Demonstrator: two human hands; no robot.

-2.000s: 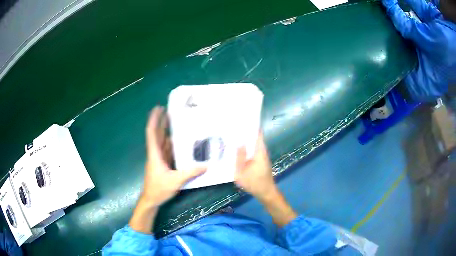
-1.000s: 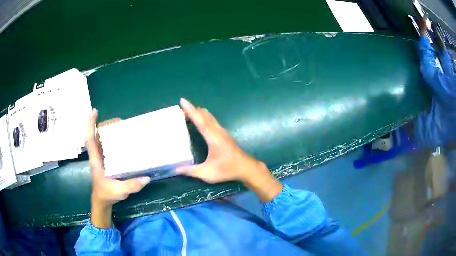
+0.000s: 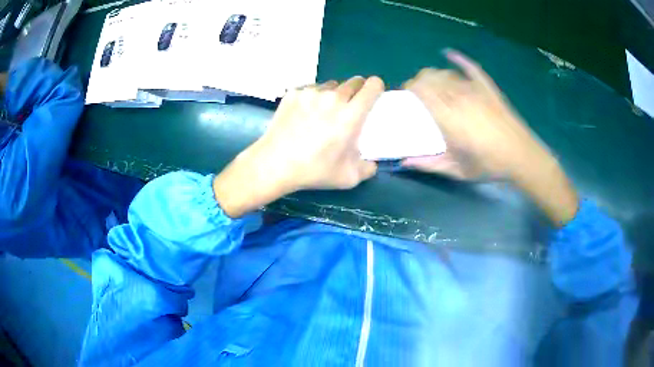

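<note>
A white sleeve bundle (image 3: 401, 127) is between my hands above the green worktop; only its blank white face and a thin lower edge show, and its print is not visible. My left hand (image 3: 323, 132) grips its left side, with the back of the hand towards the camera. My right hand (image 3: 470, 125) is at its right side, blurred, with one finger raised away. The sleeve stack (image 3: 204, 50) lies at the upper left, overlapping flat white sleeves with watch pictures.
A person's blue sleeve (image 3: 39, 143) is at the left edge, beside the worktop (image 3: 237, 132). A white flat item (image 3: 640, 82) lies on the dark green belt at the upper right. The worktop's worn front edge runs just before my blue smock. Blue floor shows at lower left.
The view has swung left, so the sleeve stack now sits higher and nearer the middle. The white item in my hands is turned and more covered by my fingers. Another person's arm now shows at left.
</note>
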